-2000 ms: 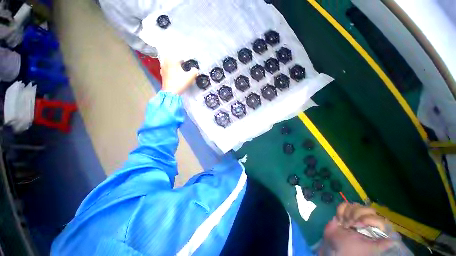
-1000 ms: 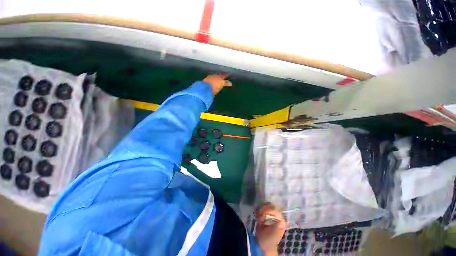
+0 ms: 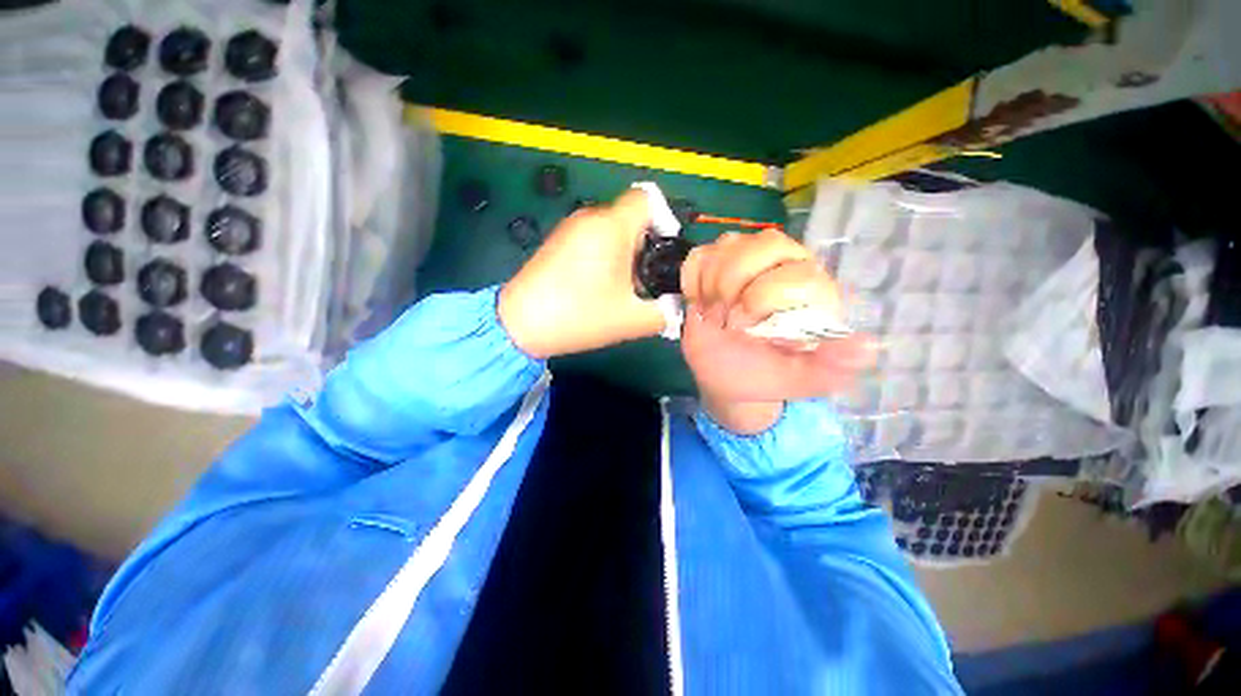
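Note:
My left hand [image 3: 585,279] holds a small black part [image 3: 663,264] between its fingertips, with white finger covers showing above and below the part. My right hand [image 3: 762,299] is closed around a white wipe [image 3: 803,328], and its fingertips meet the right side of the same part. More black parts [image 3: 551,178] lie loose on the green surface beyond my hands, some partly hidden by them. Black parts [image 3: 168,154] stand in rows on the white liner sheet [image 3: 259,397] at the left.
A translucent sheet [image 3: 953,313] covers the right tray stack, with a gridded black tray [image 3: 953,524] below it. Yellow tape [image 3: 599,143] crosses the green surface [image 3: 653,68]. A thin orange stick [image 3: 736,223] lies behind my right hand. A post foot with yellow tape stands at upper right.
My left hand has come back from the far side of the green surface and now holds a black part. My right hand has moved up and inward from the right tray stack to meet it.

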